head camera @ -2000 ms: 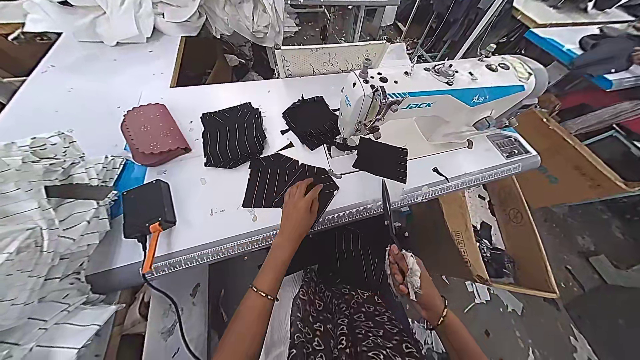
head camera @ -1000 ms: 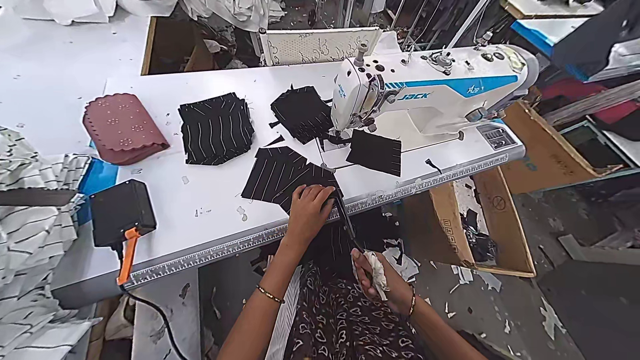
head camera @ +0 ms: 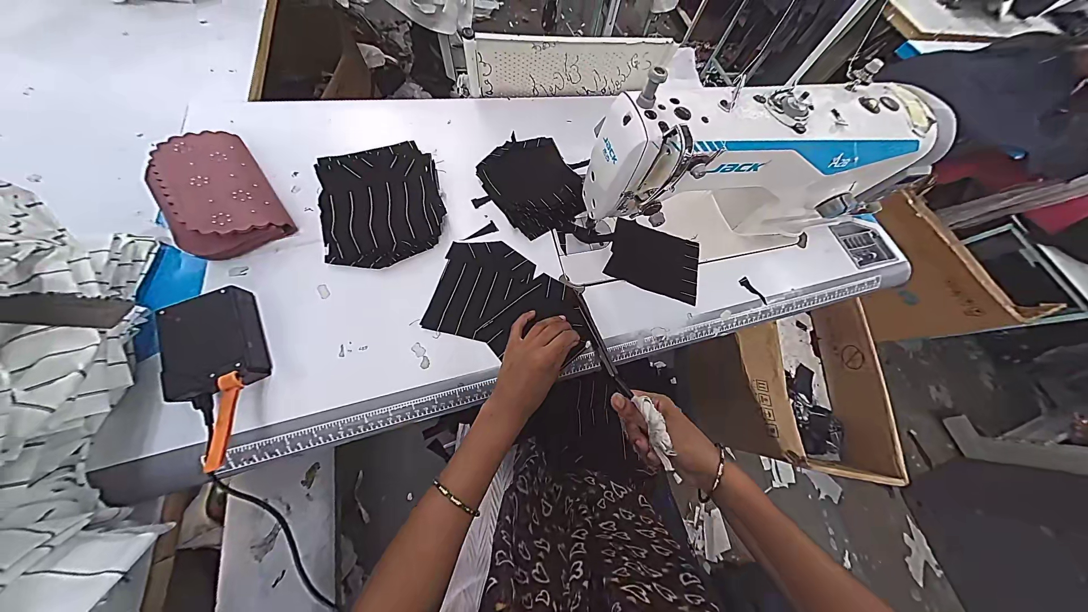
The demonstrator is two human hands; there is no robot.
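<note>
My left hand (head camera: 537,353) presses on a black pinstriped fabric piece (head camera: 544,299) near the table's front edge, over another striped piece (head camera: 480,285). In my right hand (head camera: 659,429) are fabric scissors (head camera: 599,340), their handles wrapped in white cloth, with the blades along the right edge of the fabric under my left hand. Black pieces lie in a striped stack (head camera: 381,204) and in a second stack (head camera: 531,185) beside the needle area of a white Jack sewing machine (head camera: 765,161). One more black piece (head camera: 654,262) lies right of the needle area.
A folded mauve scalloped cloth (head camera: 217,195) and a black box (head camera: 214,344) with an orange lever (head camera: 223,421) are on the left. White striped fabric (head camera: 59,408) is heaped at the far left. Cardboard boxes (head camera: 850,382) stand below the table at the right.
Two seconds ago the scissors were right of the fabric, away from it; now their blades are at its edge. My left hand has stayed on the black fabric.
</note>
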